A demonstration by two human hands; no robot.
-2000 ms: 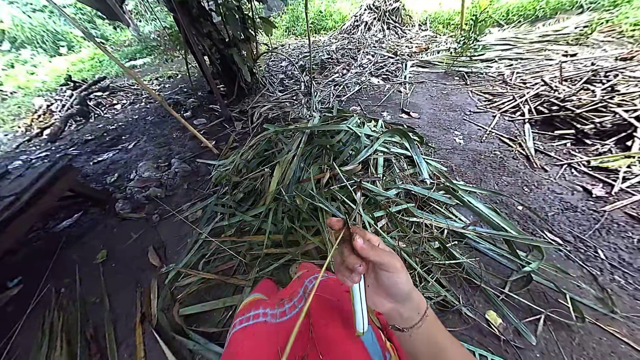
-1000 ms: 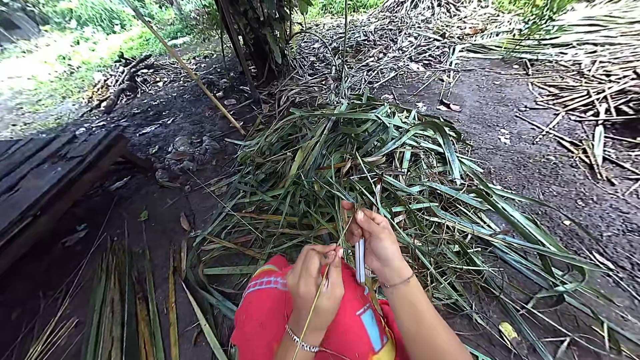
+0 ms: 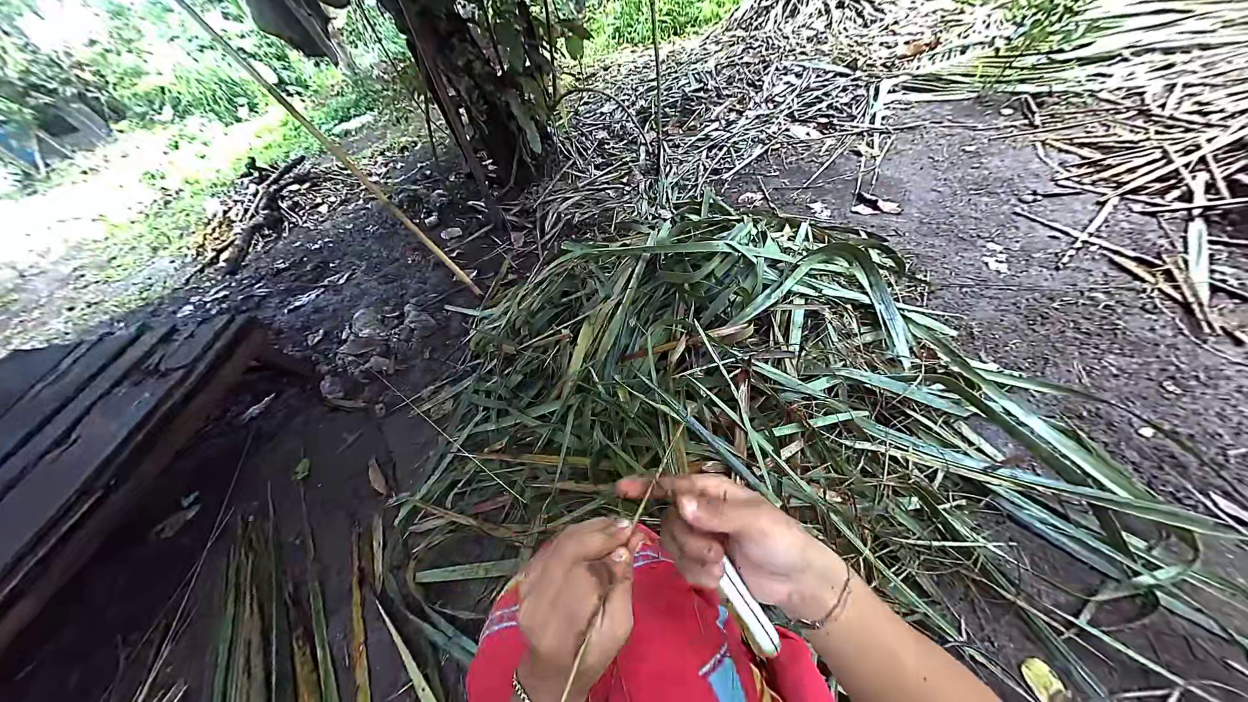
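My left hand [image 3: 577, 603] pinches a thin leaf midrib [image 3: 639, 509] between thumb and fingertips, low in the middle of the head view. Just right of it, my right hand [image 3: 726, 534] is curled around a knife with a white handle [image 3: 749, 612]; the blade is not clearly visible. The right index finger points left and touches or lies close to the strip, which slants up past it. Both hands are over red patterned cloth [image 3: 673, 653] on my lap. Beyond them lies a heap of long green leaf strips [image 3: 721, 361] on the ground.
A dark wooden bench or platform [image 3: 107, 419] stands at the left. More leaf strips [image 3: 283, 624] lie at lower left. A thin pole [image 3: 361, 175] leans near a tree trunk [image 3: 487, 97]. Dry stalks [image 3: 1150, 146] are piled at upper right.
My left hand, not in view two seconds ago, has come in beside the right and holds the strip. The right index finger has stretched out to the left since one second ago.
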